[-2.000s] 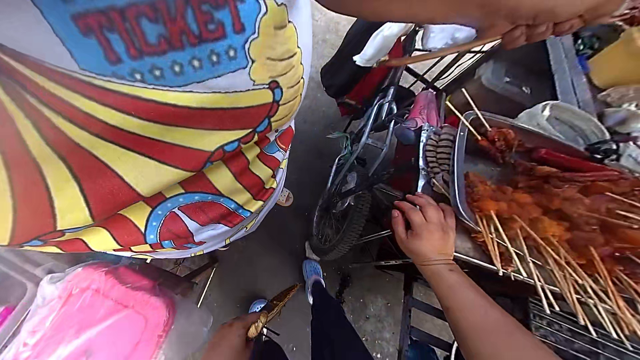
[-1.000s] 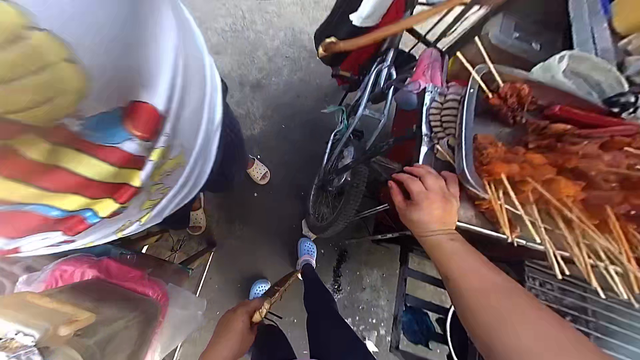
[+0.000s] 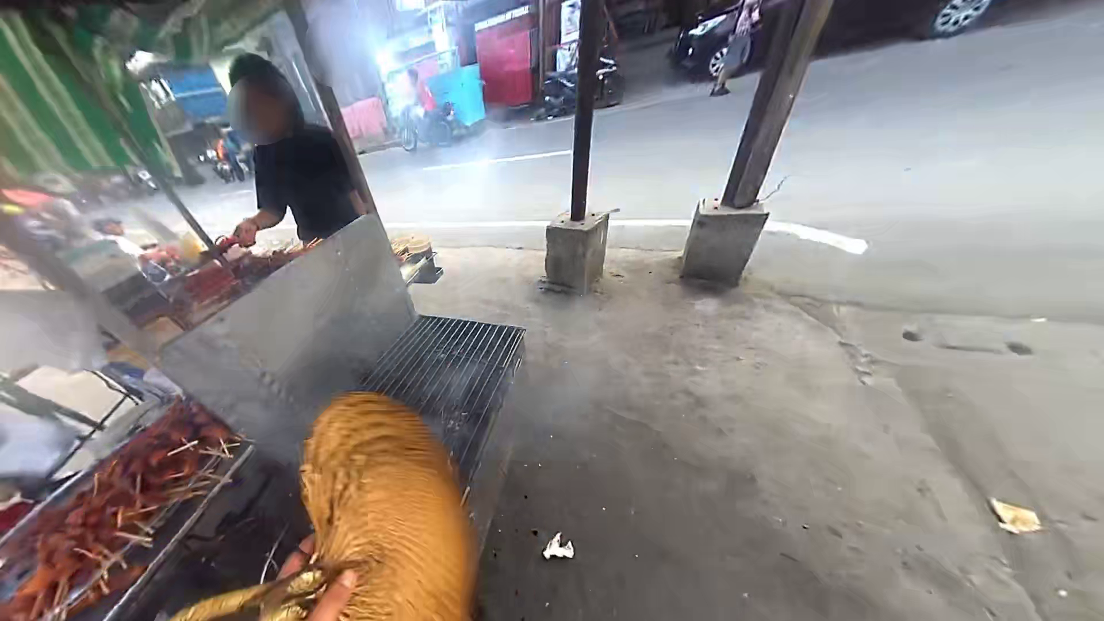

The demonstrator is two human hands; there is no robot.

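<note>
At the bottom edge, left of centre, my left hand [image 3: 323,586] is closed around the bound handle of a woven hand fan [image 3: 388,500]. The fan stands upright and is somewhat blurred, in front of a charcoal grill with a wire grate [image 3: 453,362]. Thin smoke hangs over the grate, and a grey metal sheet [image 3: 302,319] stands along its left side. A metal tray of skewered red-brown meat [image 3: 121,509] is at the lower left. My right hand is out of view.
Behind the metal sheet a person in a dark shirt [image 3: 302,177] stands at another spread of skewers [image 3: 224,280]. Posts rise from concrete blocks [image 3: 576,250] [image 3: 724,241] at the edge of the road. Litter [image 3: 558,547] lies on the concrete ground.
The view has swung from the bicycle and meat tray to the grill and street. The woven fan, held low and edge-on before, is now raised before the grill. The hand resting by the tray has left view.
</note>
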